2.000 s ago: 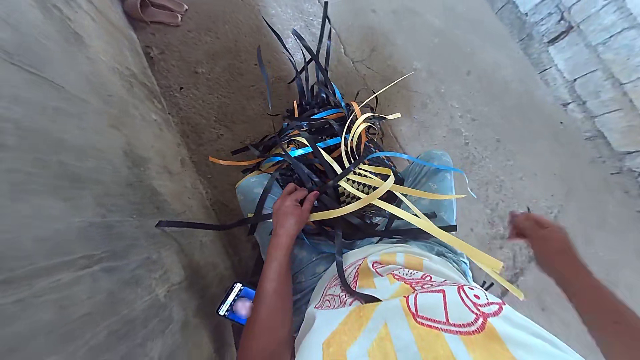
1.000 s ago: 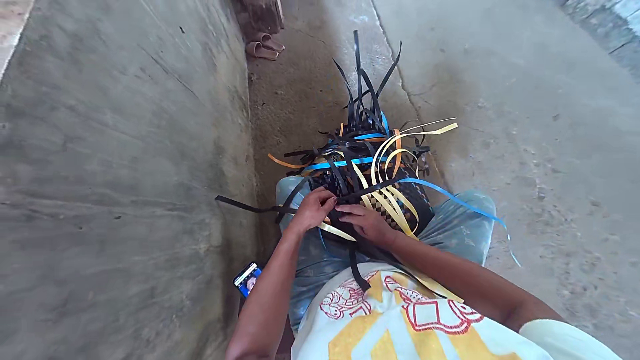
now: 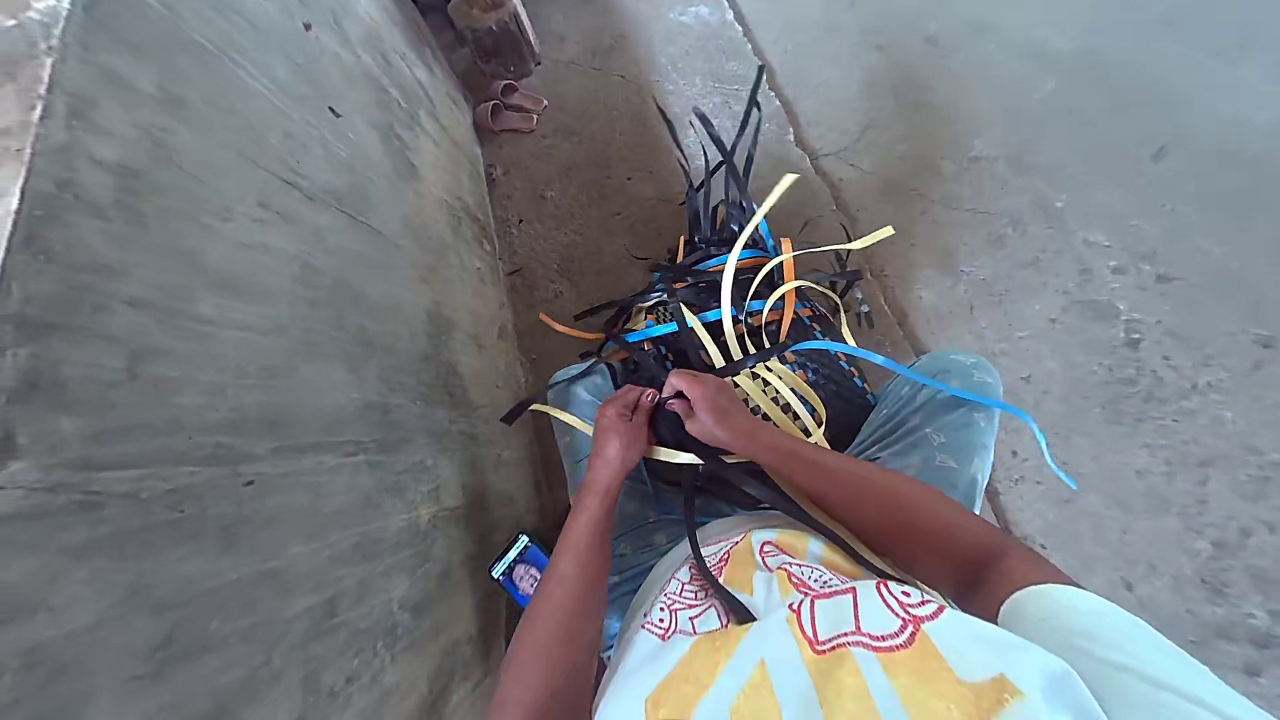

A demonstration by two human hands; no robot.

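Observation:
Between my knees lies a partly woven basket of black plastic strapping point(image 3: 850, 400), with a yellow-and-black checked part and many loose ends. My left hand point(image 3: 622, 425) pinches a black strap point(image 3: 672, 425) at the basket's near left side. Close beside it, my right hand point(image 3: 708, 408) has its fingers curled on the same black strapping; the fingertips are partly hidden. Loose yellow straps point(image 3: 735, 290) arch up beyond my right hand. A blue strap point(image 3: 930, 380) trails right over my knee, and an orange strap point(image 3: 788, 290) stands among the others.
A concrete wall point(image 3: 300, 350) rises close on my left. At its foot, by my left forearm, is a phone point(image 3: 520, 568) with a lit screen. Sandals point(image 3: 510, 108) and a wooden stump point(image 3: 495, 38) stand farther off along the wall. A crack point(image 3: 800, 130) runs across the concrete floor.
My right hand was out to the right, away from the basket, two seconds ago; it has come in beside my left hand. The long yellow straps no longer reach out to the right.

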